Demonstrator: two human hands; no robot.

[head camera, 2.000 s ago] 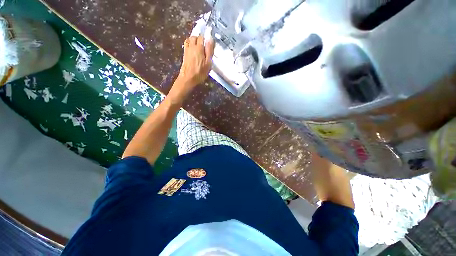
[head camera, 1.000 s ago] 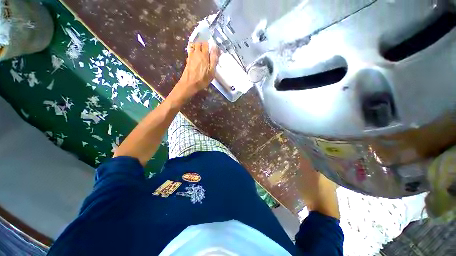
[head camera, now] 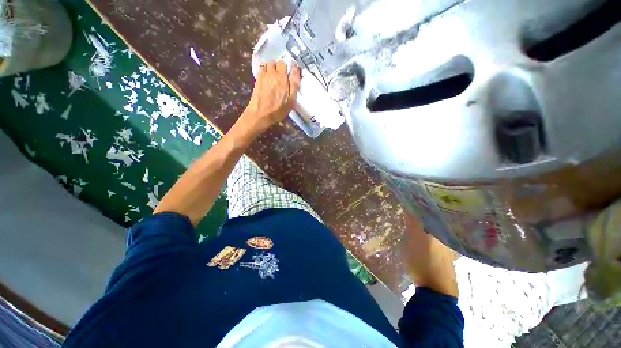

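The silver-grey motor housing of the cutting machine fills the upper right, with dark vent slots and brown tape. Its flat metal base plate shows low on the table beside my left hand. My left hand lies with bent fingers on a white fabric stack next to the machine. Most of that stack is hidden by my hand and the machine. My right forearm goes up under the housing; my right hand is hidden behind it.
The brown, paint-flecked table runs diagonally. A small white offcut lies on it. White scraps litter the green surface at left. A pale scrap bucket stands upper left. White material is heaped at lower right.
Since the first frame the housing sits slightly lower in view and more of the white stack shows beyond my left fingers. My left hand stays on the stack. Little differs from one second ago.
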